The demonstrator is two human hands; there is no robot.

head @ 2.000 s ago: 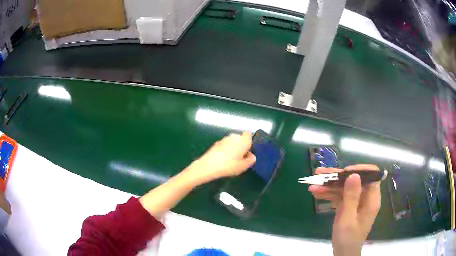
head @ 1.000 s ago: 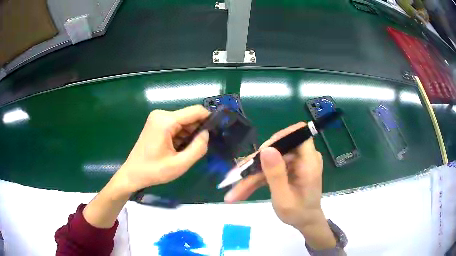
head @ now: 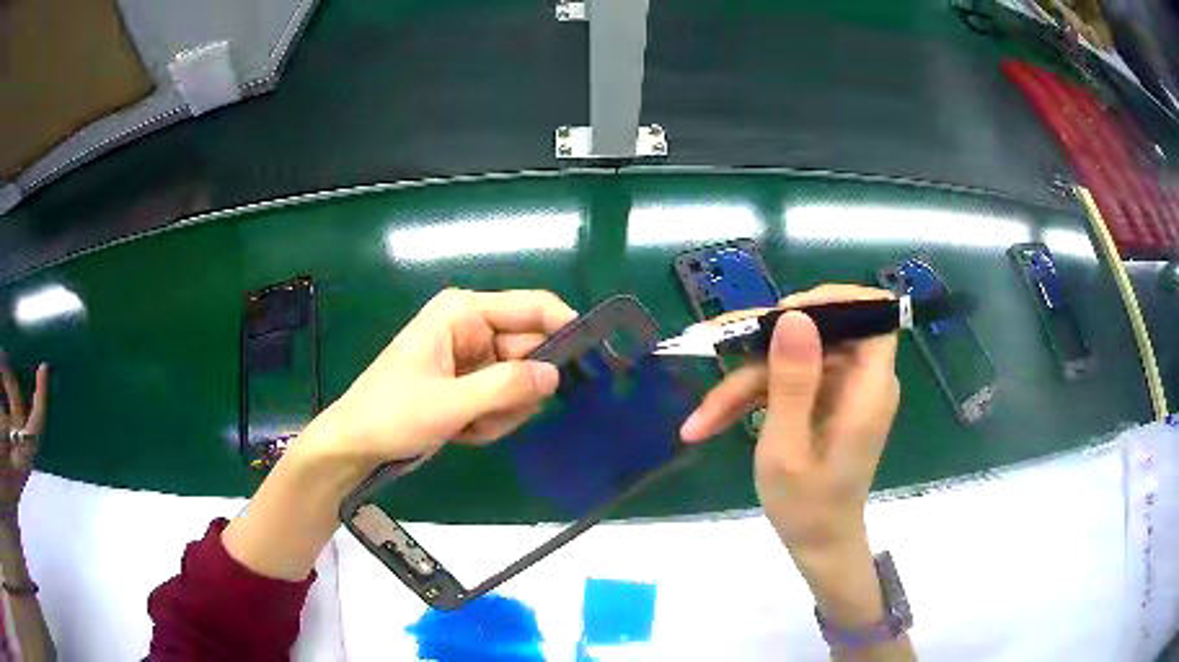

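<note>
My left hand (head: 433,388) grips the upper left edge of a phone middle frame (head: 537,554), held tilted above the near belt edge. Blue protective film (head: 588,433) covers its upper part. My right hand (head: 815,414) holds black tweezers (head: 834,321) like a pen. Their pale tips reach the frame's upper end; whether they touch the film is unclear. The fingers of my right hand are near the frame's right side. A rounded blue film pile (head: 478,630) and a light-blue square (head: 619,610) lie on the white work sheet (head: 724,569).
Another frame (head: 279,369) lies left on the green belt (head: 155,336). Several frames with blue film (head: 946,339) lie right. A grey post (head: 618,78) stands behind. A red tray (head: 1099,168) and yellow strip (head: 1120,304) are far right. Another person's hand (head: 18,427) is at left.
My left hand had the frame blurred and close to the tweezers; now it is tilted with its lower end towards me. The tweezer tips moved up and right. Belt frames shifted right; another now lies left.
</note>
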